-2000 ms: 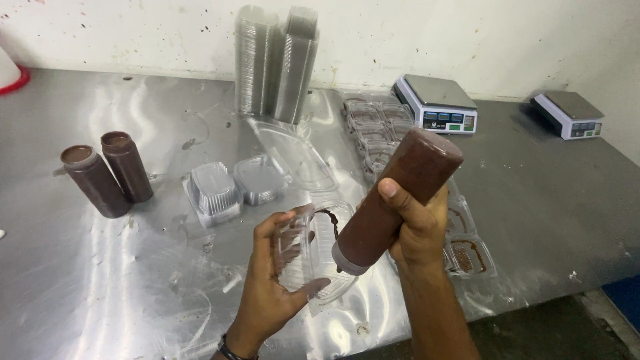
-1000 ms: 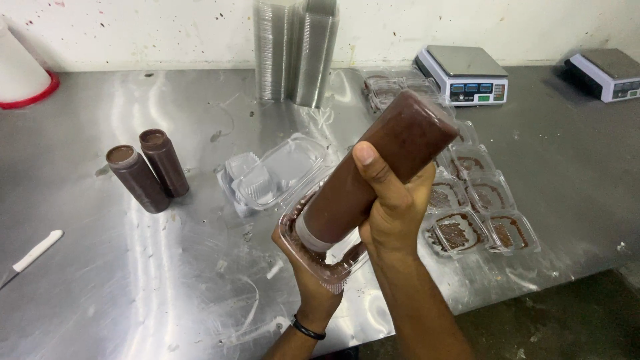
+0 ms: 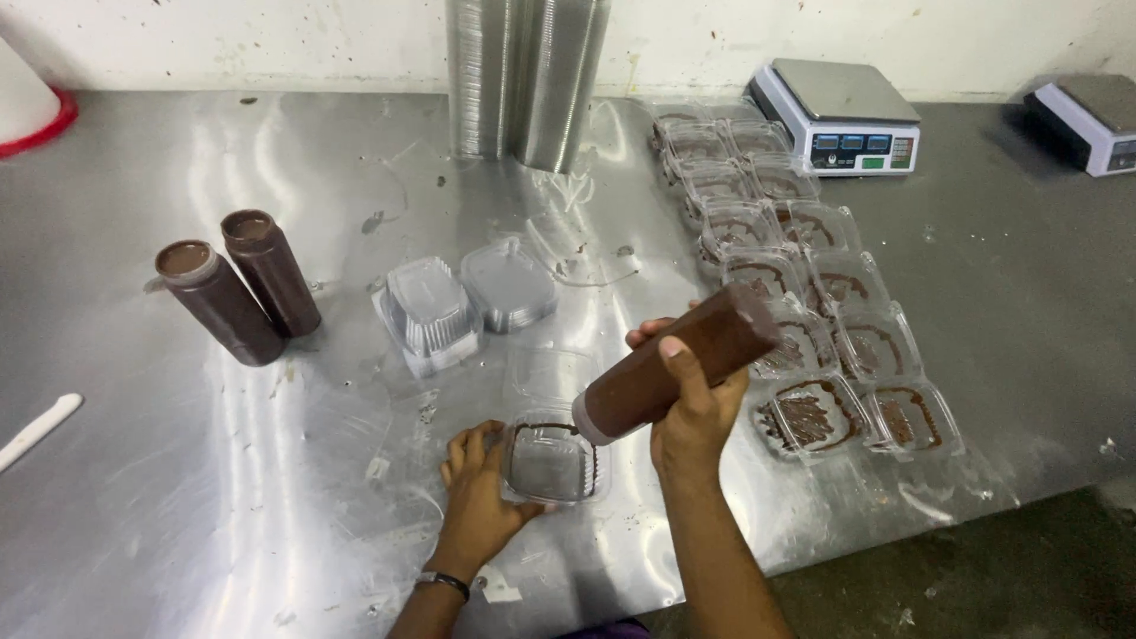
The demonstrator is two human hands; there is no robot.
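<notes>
My right hand [image 3: 697,408] grips a squeeze bottle [image 3: 674,364] of dark brown sauce, tilted with its capped end low over the right rim of a clear plastic clamshell container [image 3: 555,461]. That container rests open on the metal table, a brown line of sauce running round part of its inside. My left hand [image 3: 484,488] holds it by the left side and near edge. To its right, rows of clear containers [image 3: 812,417] bear brown sauce. Nested empty containers [image 3: 430,311] and a second small pile [image 3: 508,284] lie behind my left hand.
Two brown-filled bottles [image 3: 222,306] [image 3: 271,271] stand at the left without caps. Tall stacks of clear containers [image 3: 555,89] are by the wall. Two scales [image 3: 839,120] [image 3: 1087,124] sit at the back right. A white handle [image 3: 40,430] lies at the left edge, near the metal table [image 3: 133,532].
The container in my left hand, raised and tilted a second ago, now rests on the table. The bottle has moved off to its right side. The view has shifted.
</notes>
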